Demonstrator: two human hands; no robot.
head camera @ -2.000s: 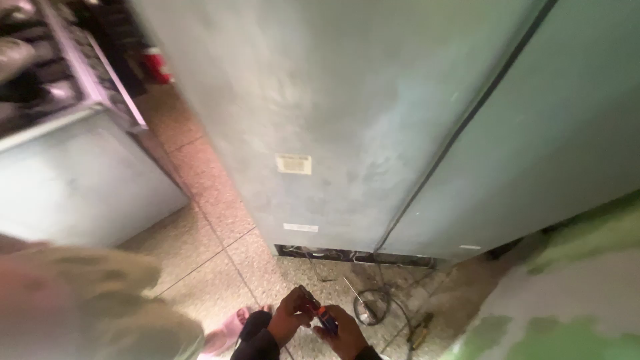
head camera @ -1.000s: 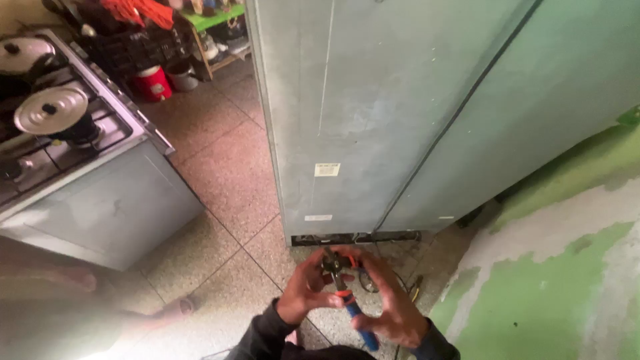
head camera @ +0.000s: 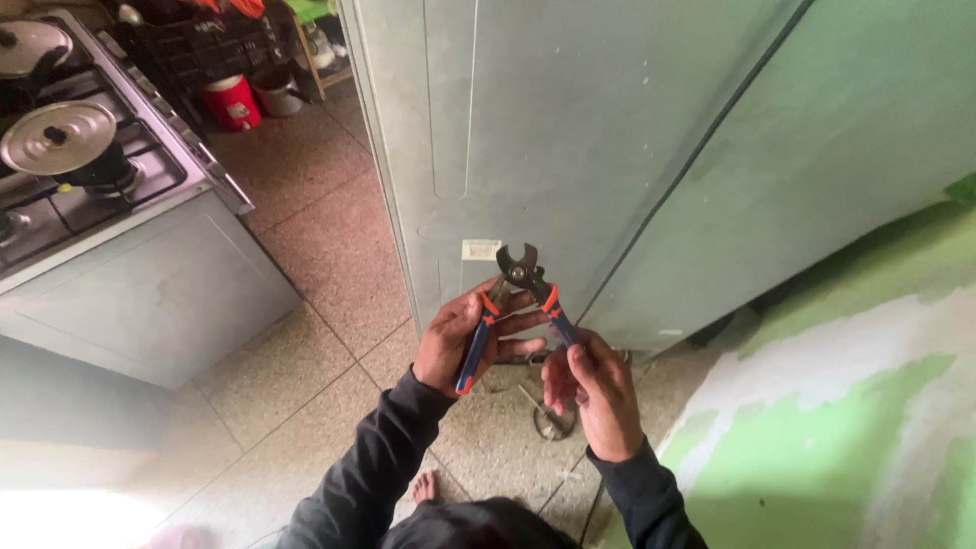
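Observation:
A pair of cable cutters (head camera: 519,273) with dark curved jaws and blue-and-orange handles is held up at the centre, its jaws and handles spread apart. My left hand (head camera: 460,335) holds the left handle, the thumb near its top and the fingers reaching behind the tool. The end of the right handle is in my right hand (head camera: 598,389). Behind the tool stands a large grey metal appliance (head camera: 564,152), likely a refrigerator, with a small label (head camera: 481,249) that bears writing. A coiled cable or hose (head camera: 554,422) lies on the floor below my hands.
At the left stands a gas stove (head camera: 137,297) with a lidded pot (head camera: 61,137). A red cooler (head camera: 232,103) and a metal pot (head camera: 278,91) are on the tiled floor behind it. A green wall (head camera: 839,442) with patchy paint borders the right side. A bare foot (head camera: 425,486) shows below.
My hands have come up from low near the floor, and the cutters' handles are now spread wide. The view has shifted, showing more of the stove.

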